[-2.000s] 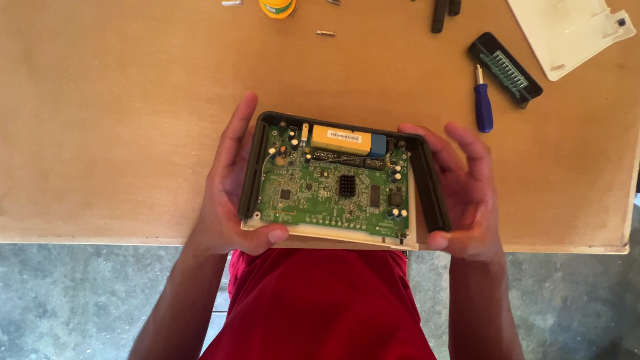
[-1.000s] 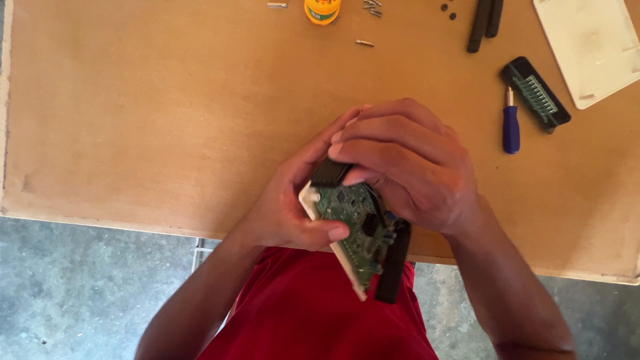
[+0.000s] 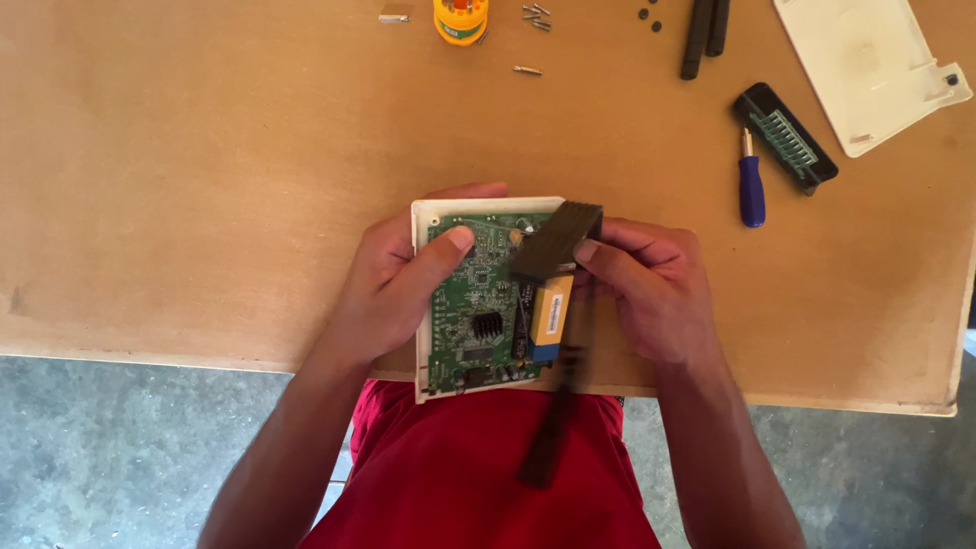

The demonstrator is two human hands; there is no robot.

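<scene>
My left hand (image 3: 404, 282) grips the left side of a white plastic housing half (image 3: 421, 305), its thumb over the green circuit board (image 3: 457, 305) inside. The board carries a black heat sink (image 3: 488, 325) and a yellow and blue connector block (image 3: 550, 313) along its right side. My right hand (image 3: 648, 282) pinches a black plastic frame (image 3: 560, 240) between thumb and fingers. One end of this frame lies over the board's upper right corner; its long side hangs down past the housing, blurred, with the far end over my red clothing.
At the right are a blue-handled screwdriver (image 3: 751, 191), a black panel with a green strip (image 3: 789, 141), a white cover (image 3: 854, 69) and black bars (image 3: 695, 42). A yellow bit holder (image 3: 460, 21), screws (image 3: 537, 17) and a metal bit (image 3: 528, 70) lie at the top.
The housing with its board was held lengthwise across, inside the black frame; now it is upright. The frame has come away from around the board and hangs at its right, in my right hand.
</scene>
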